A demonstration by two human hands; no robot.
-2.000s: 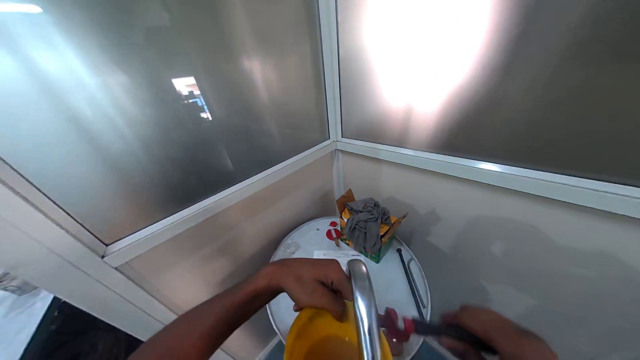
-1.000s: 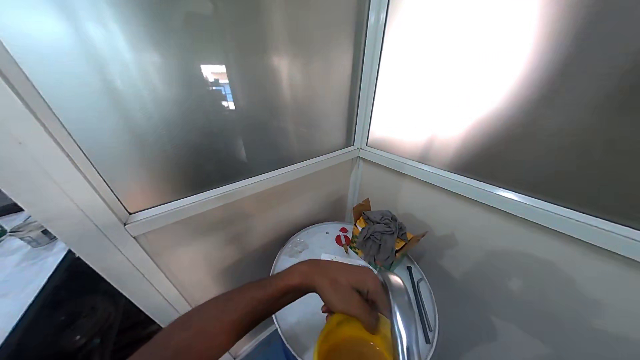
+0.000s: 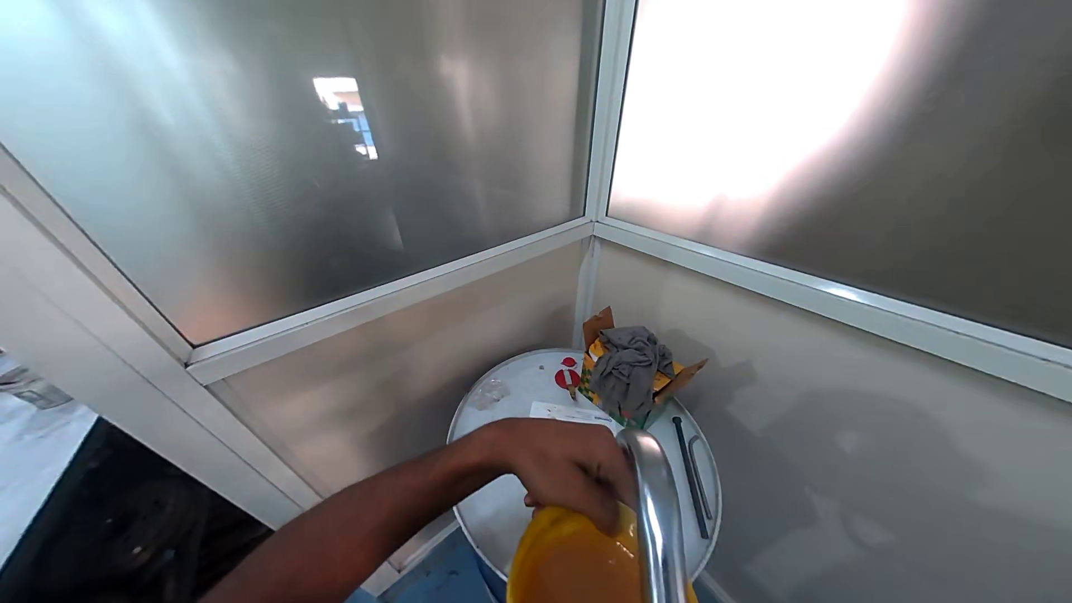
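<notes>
My left hand (image 3: 574, 469) is closed on the rim of a yellow plastic container (image 3: 578, 557), which is cut off by the lower edge of the view. A shiny curved metal tube (image 3: 657, 511) rises just right of that hand; whether the fingers touch it I cannot tell. My right hand is out of view. Beyond the hand stands a round white drum top (image 3: 502, 431), bearing a cardboard box (image 3: 680, 381) with a grey cloth (image 3: 632, 364) in it, a red object (image 3: 567, 378), a paper (image 3: 565, 412) and a dark metal rod (image 3: 691, 477).
Frosted panels in pale metal frames (image 3: 469, 272) meet in a corner behind the drum. Another bent rod (image 3: 702, 481) lies beside the dark one. At the far left is a white surface (image 3: 38, 448) with a clear item on it, past the frame post.
My right hand, seen two seconds ago at the lower right with a dark-handled, red-tipped tool, has left the view. My left hand remains at the yellow container. The view has turned left.
</notes>
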